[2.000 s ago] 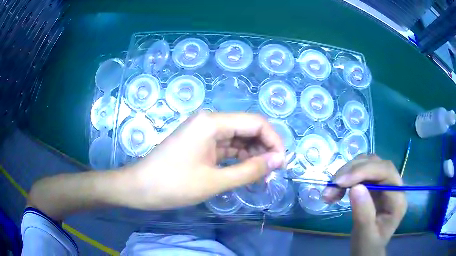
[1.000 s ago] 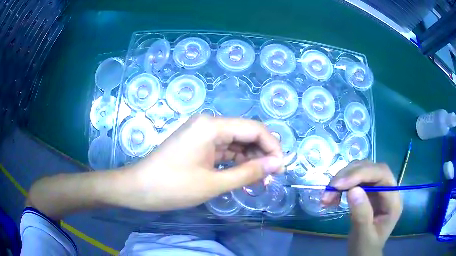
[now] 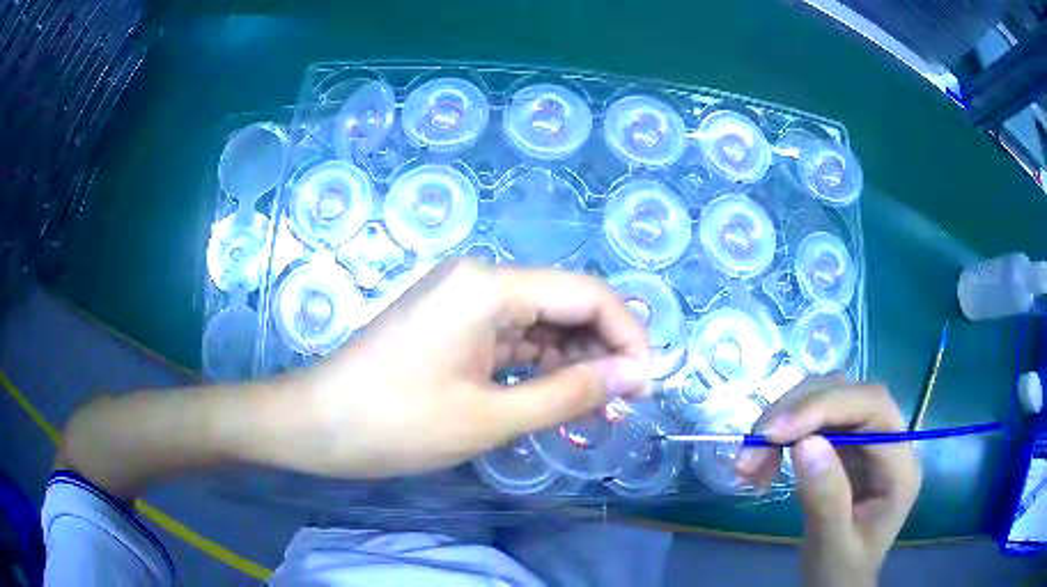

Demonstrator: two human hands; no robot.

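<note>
My left hand (image 3: 459,373) reaches over the blister tray (image 3: 540,218) and pinches a clear lens (image 3: 591,441) by its upper rim between thumb and fingertips. A faint red ring shows at the lens centre. My right hand (image 3: 844,447) holds the blue-handled fine brush (image 3: 873,437) level, its tip at the right side of the held lens; contact cannot be told. Many lenses sit in the tray pockets, and one pocket in the second row shows no lens. My left hand and forearm hide the tray's lower left part.
A second clear tray (image 3: 235,344) sticks out at the left. At the right are a white squeeze bottle (image 3: 997,287), a wooden-handled brush (image 3: 933,373), a small white piece (image 3: 1029,391) and a blue bin (image 3: 1016,493). The green mat (image 3: 643,46) lies beneath.
The right hand and brush have shifted slightly, with the brush tip a little lower. The red ring in the held lens shows more clearly. The left hand is nearly still.
</note>
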